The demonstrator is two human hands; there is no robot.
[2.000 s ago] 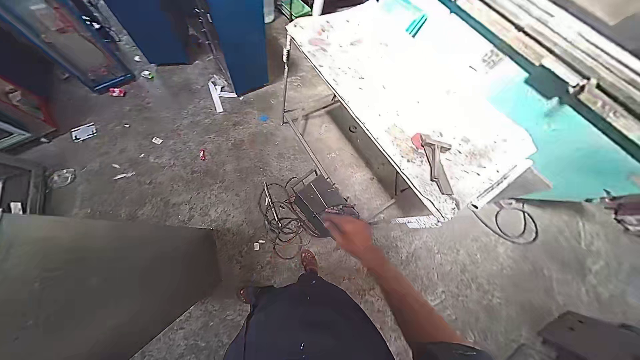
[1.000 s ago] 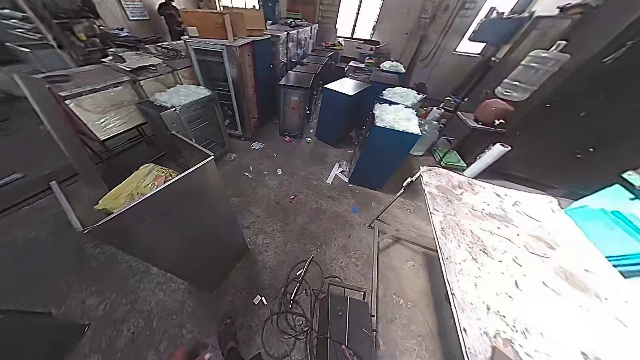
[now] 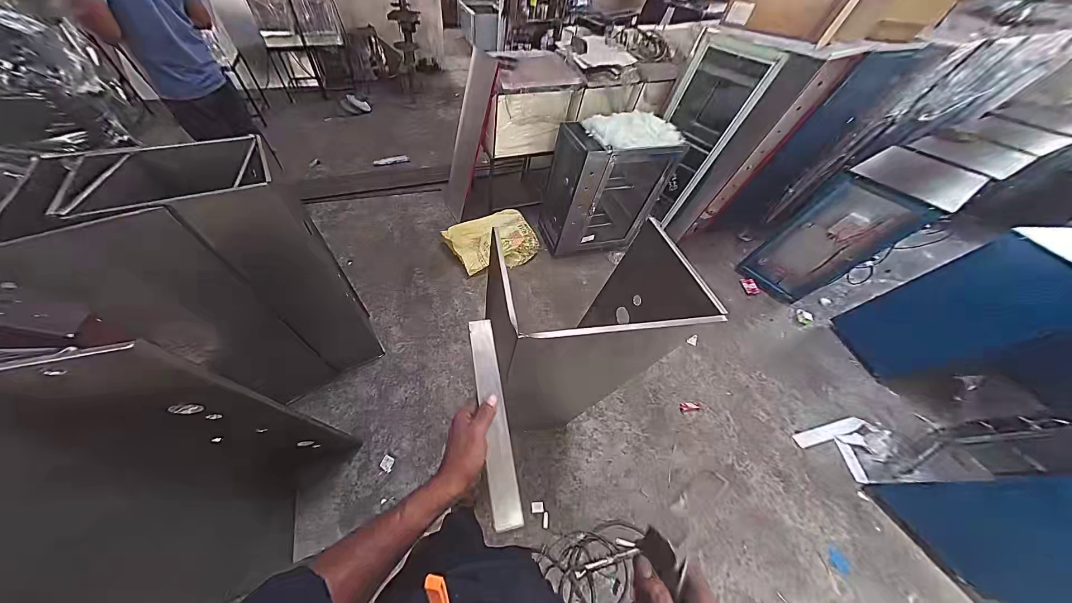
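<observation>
My left hand (image 3: 467, 444) grips a long, narrow sheet-metal strip (image 3: 496, 427) near its middle, thumb on its face. The strip stands close to the left edge of a bent sheet-metal panel (image 3: 586, 368) with folded rims and round holes in one side. At the bottom edge, my right hand (image 3: 657, 582) is blurred and partly cut off, around a small dark object (image 3: 660, 554) whose kind I cannot tell. Beside it on the floor lie coiled cables (image 3: 590, 557) with a metal rod-like piece.
Large sheet-metal casings (image 3: 151, 301) stand at the left. A yellow plastic bag (image 3: 494, 240) lies behind the panel, by a small metal cabinet (image 3: 607, 193). Blue cabinets (image 3: 963, 318) line the right. Scraps litter the concrete floor. A person (image 3: 180, 59) stands at the back left.
The view has swung left, away from the worktable. My left hand is now in view, holding the metal strip. The person at the back left has come into view.
</observation>
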